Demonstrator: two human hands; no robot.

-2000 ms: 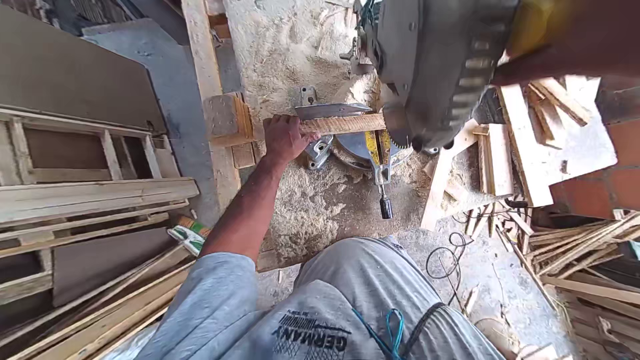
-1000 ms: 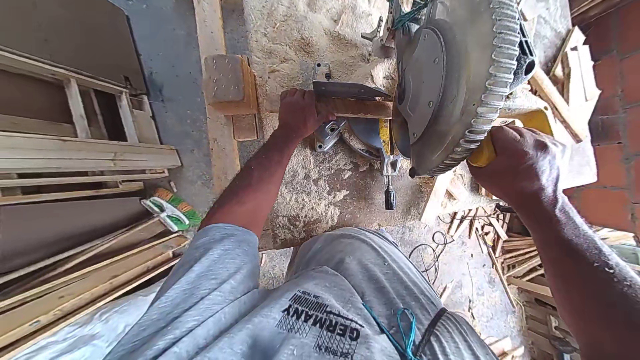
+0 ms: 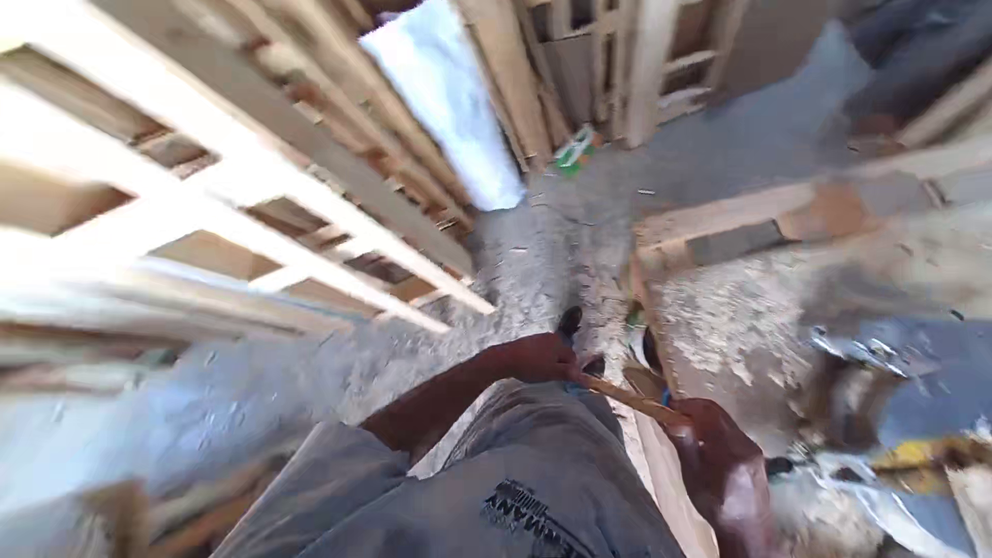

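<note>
Low in front of my body, my left hand (image 3: pixel 542 358) grips one end of a short wooden piece (image 3: pixel 632 397). At its other end is my right hand (image 3: pixel 701 422), with the fingers closed around it. The piece slants down to the right between the two hands, near the edge of the sawdust-covered workbench (image 3: pixel 728 318). Part of the miter saw (image 3: pixel 922 387), with blue, metal and yellow parts, shows blurred at the right edge. The whole view is smeared by motion.
Wooden frames (image 3: pixel 256 209) lean at the upper left. A white sheet (image 3: pixel 457 101) lies between boards at the top, with a green and white bag (image 3: pixel 576 151) beside them. A timber block (image 3: pixel 825 211) sits on the bench's far edge. The grey floor (image 3: pixel 527 263) bears scraps.
The view has swung far to the left. My right hand has left the saw's yellow handle and now holds the wooden piece together with my left hand, away from the saw.
</note>
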